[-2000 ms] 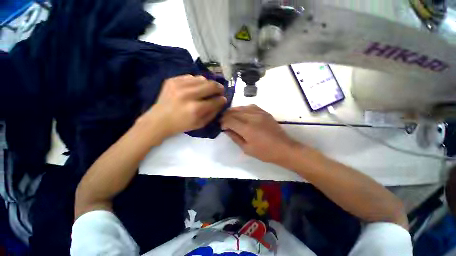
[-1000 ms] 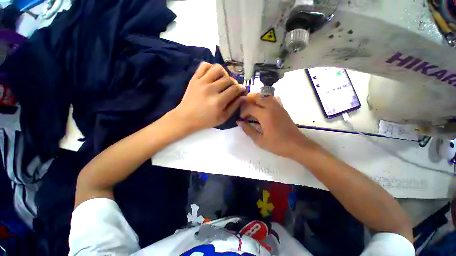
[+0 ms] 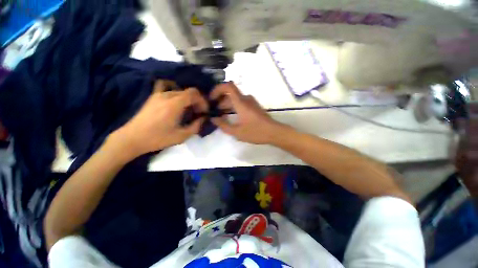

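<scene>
The dark navy cloth (image 3: 126, 86) is heaped on the table left of the needle area and hangs over the front edge. My left hand (image 3: 165, 118) grips its edge, fingers bent. My right hand (image 3: 243, 115) pinches the same edge beside it, fingertips close to the left ones. The cloth edge between them is in front of the sewing machine (image 3: 367, 23), clear of the presser foot area. The frame is blurred, so the exact fold and any small item in the fingers cannot be told.
A smartphone (image 3: 297, 68) with a lit screen lies under the machine arm. Its white cable (image 3: 367, 121) runs right across the white table (image 3: 325, 141). Striped cloth (image 3: 18, 209) hangs at the lower left. The table's front edge is above my lap.
My hands and the cloth edge have moved away from the needle toward the front left. The fingertips now pinch the edge in front of the machine. The view has shifted and blurred.
</scene>
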